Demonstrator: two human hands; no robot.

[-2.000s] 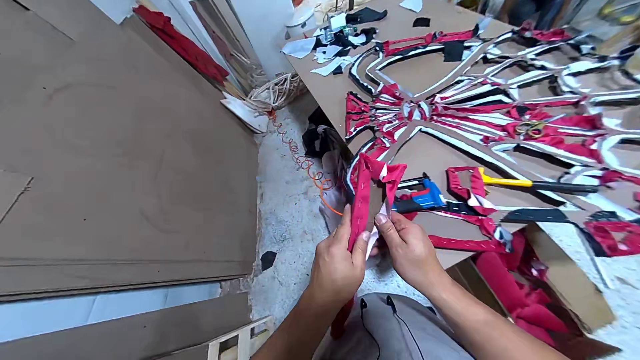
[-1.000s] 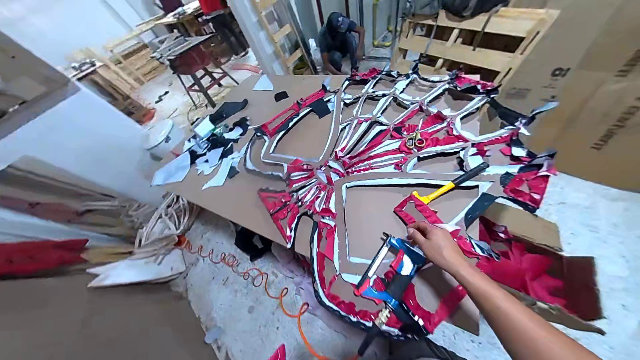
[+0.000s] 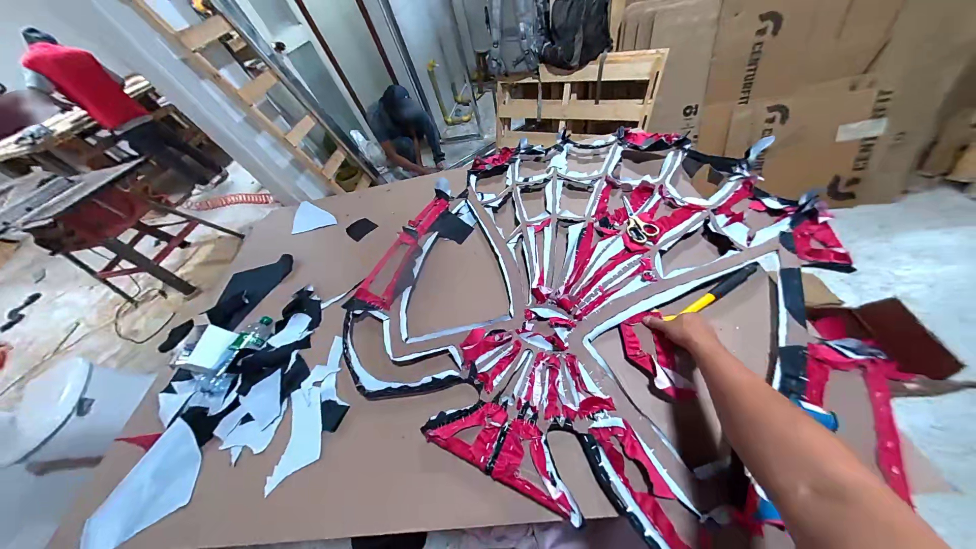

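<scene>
My right hand (image 3: 681, 333) reaches in from the lower right, its fingertips closed on the upper end of a small red fabric-covered frame piece (image 3: 639, 351). Against the fingers lies a tool handle with a yellow shaft (image 3: 699, 304) and black grip. A large web-shaped cutout frame (image 3: 550, 324), edged in white and black with red fabric strips, spreads over the cardboard-covered table. Scissors (image 3: 640, 229) rest on its red strips. A blue tool (image 3: 818, 415) is mostly hidden behind my right forearm. My left hand is out of view.
White and black scraps (image 3: 263, 396) and a green-labelled bottle (image 3: 256, 334) lie at the table's left. An open cardboard box (image 3: 907, 335) stands at the right. Beyond are a crouching person (image 3: 404, 130), a standing person (image 3: 91, 84), a wooden pallet (image 3: 579, 95) and cardboard sheets (image 3: 808, 99).
Two seconds ago both hands held a red-covered piece near my body; my left hand has since left view. My right hand has stayed by the yellow shaft since one second ago. The view has swung strongly.
</scene>
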